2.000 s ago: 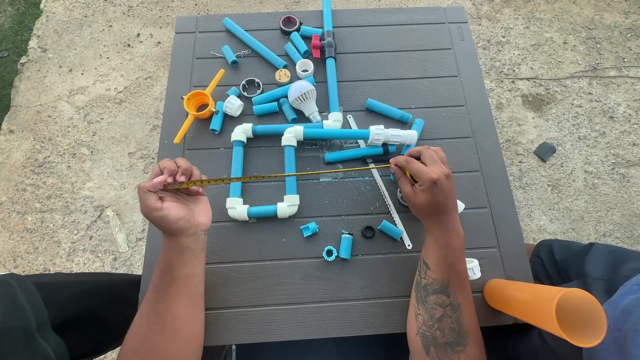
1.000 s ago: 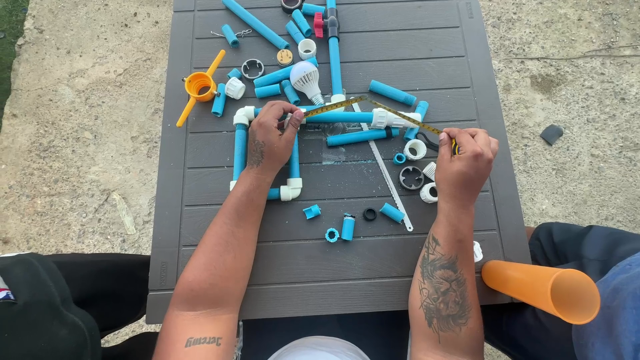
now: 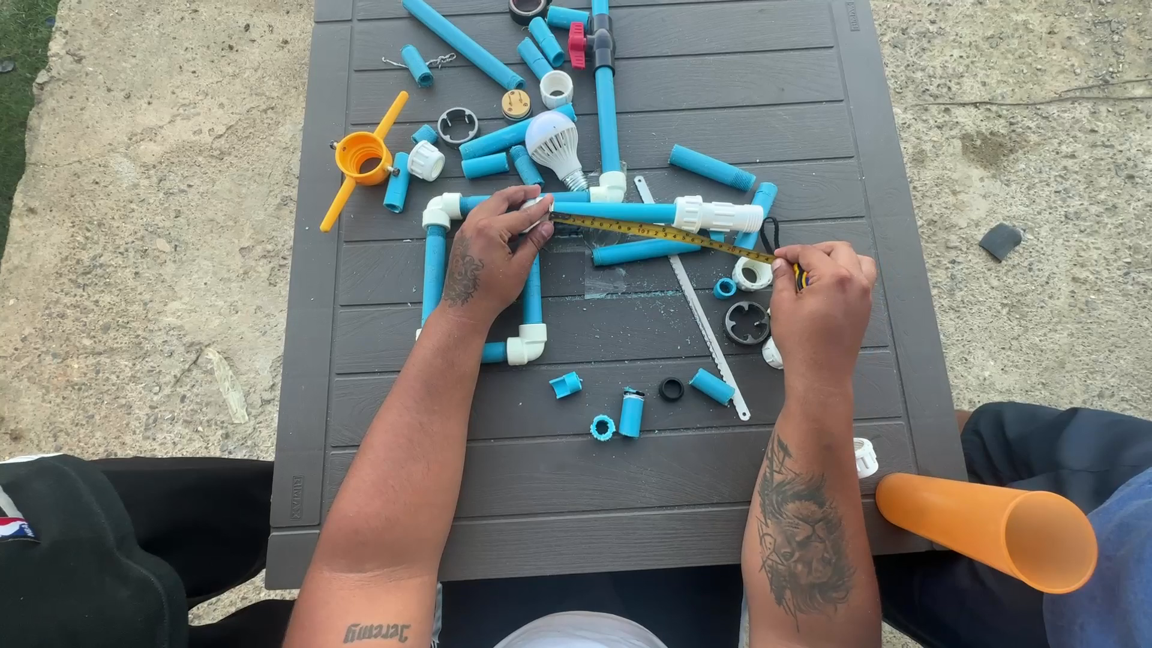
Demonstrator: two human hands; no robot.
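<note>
A yellow tape measure blade (image 3: 661, 236) is stretched between my hands, just below a blue plastic pipe (image 3: 616, 212). My left hand (image 3: 499, 247) pinches its left end at a white elbow fitting that the fingers mostly cover. My right hand (image 3: 823, 288) grips the blade's other end, with part of a yellow and black piece showing at the fingers. The pipe ends at a white threaded coupling (image 3: 715, 215). It belongs to a frame of blue pipes and white elbows, with one elbow (image 3: 526, 344) at the lower corner. A hacksaw blade (image 3: 697, 306) lies beneath the tape.
Around the frame lie a white light bulb (image 3: 553, 144), an orange two-handled die holder (image 3: 362, 158), a red-handled valve (image 3: 578, 45), black rings (image 3: 747, 322) and short blue pipe pieces (image 3: 632, 414). An orange pipe (image 3: 972, 522) juts over the right edge. People sit at both sides.
My left hand has moved right, from beyond the frame's left side to the elbow beside the pipe. The tape, bent upward a second ago, now runs nearly straight along the pipe.
</note>
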